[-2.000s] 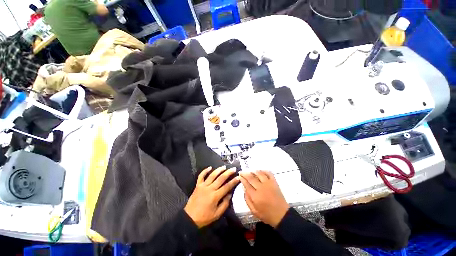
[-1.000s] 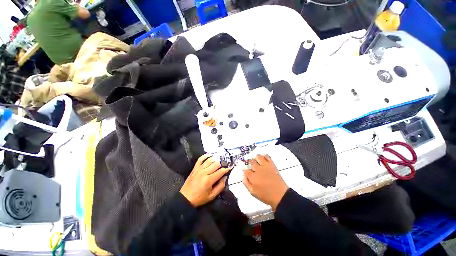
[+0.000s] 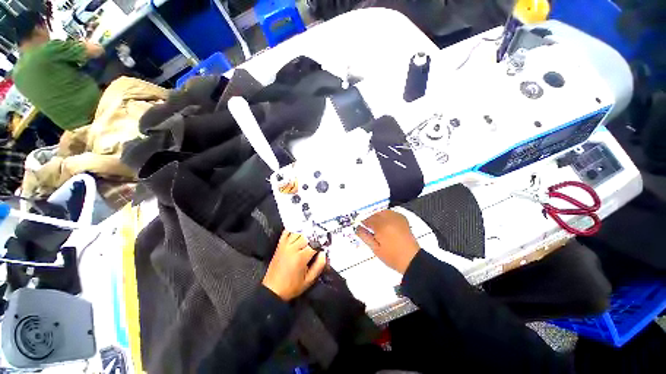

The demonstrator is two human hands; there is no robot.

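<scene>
The white sewing machine (image 3: 333,175) has its presser foot and needle area (image 3: 321,235) at its left end. A bulky dark ribbed garment (image 3: 212,219) is heaped left of the needle and hangs over the front edge. My left hand (image 3: 292,267) lies on the dark cloth just left of and below the presser foot, palm down. My right hand (image 3: 391,238) is right of the needle area, fingers bent, fingertips by the metal parts. Whether its fingers hold anything is too small to tell. A dark fan-shaped piece (image 3: 451,219) lies flat right of my right hand.
Red-handled scissors (image 3: 573,207) lie at the right. A dark strip (image 3: 396,159) with bright slivers drapes over the machine head. A black thread cone (image 3: 417,76) stands behind. A grey vented housing (image 3: 47,327) is at left, a blue crate (image 3: 621,314) below right. A person in green (image 3: 52,80) sits upper left.
My right hand has moved up closer to the machine head, its fingers now bent at the metal parts. My left hand stays on the cloth beside the foot. The whole view has shifted and tilted.
</scene>
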